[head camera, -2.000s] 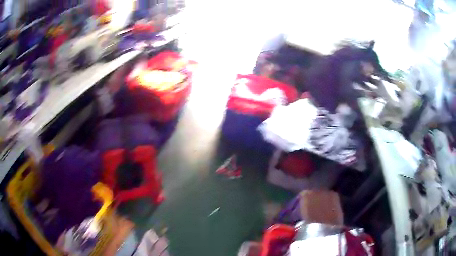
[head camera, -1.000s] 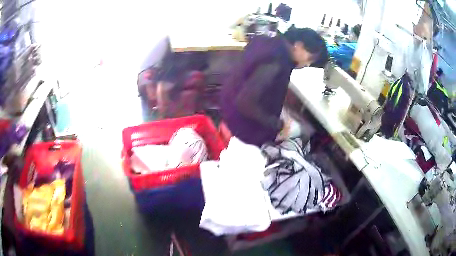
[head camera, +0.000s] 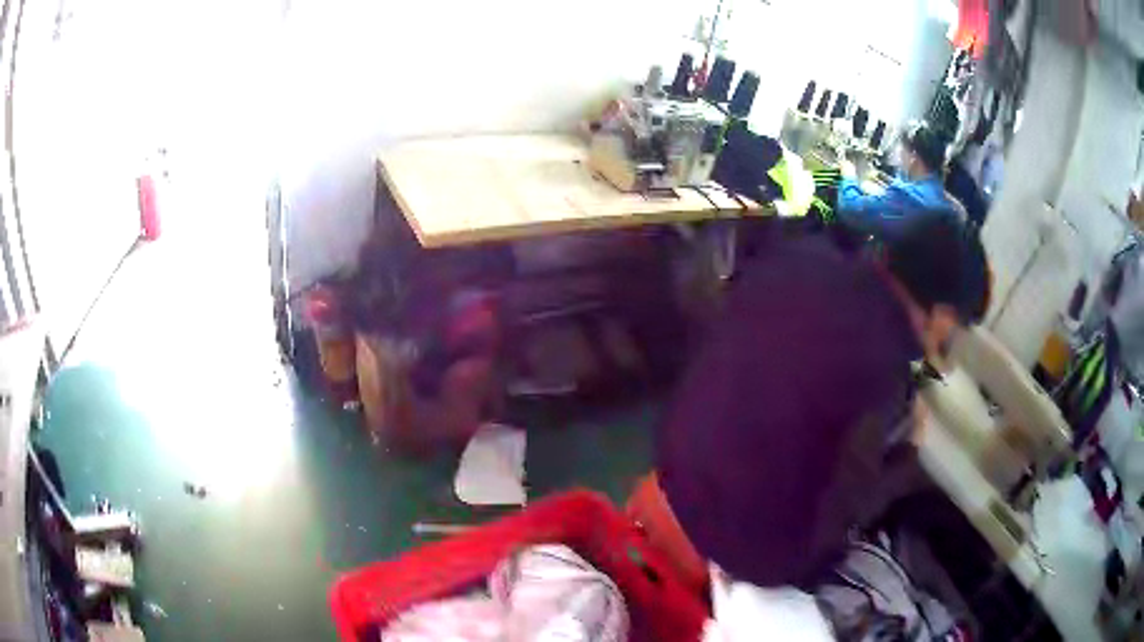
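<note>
Neither of my hands is in the picture. Nearest in front of me is a red plastic crate at the bottom, cut off by the lower edge. It holds pale pinkish-white cloth. To its right lie a white cloth and grey striped cloth, partly hidden by a seated person.
A person in dark purple bends toward a machine table at right. A wooden-topped table carries a sewing machine with dark thread cones. A box stands below. Another person in blue sits farther back. Green floor lies left.
The view has moved forward along the aisle and shifted. The wooden table looks nearer, the red crate and white cloth sit lower in the picture, and the left-hand crate has left view.
</note>
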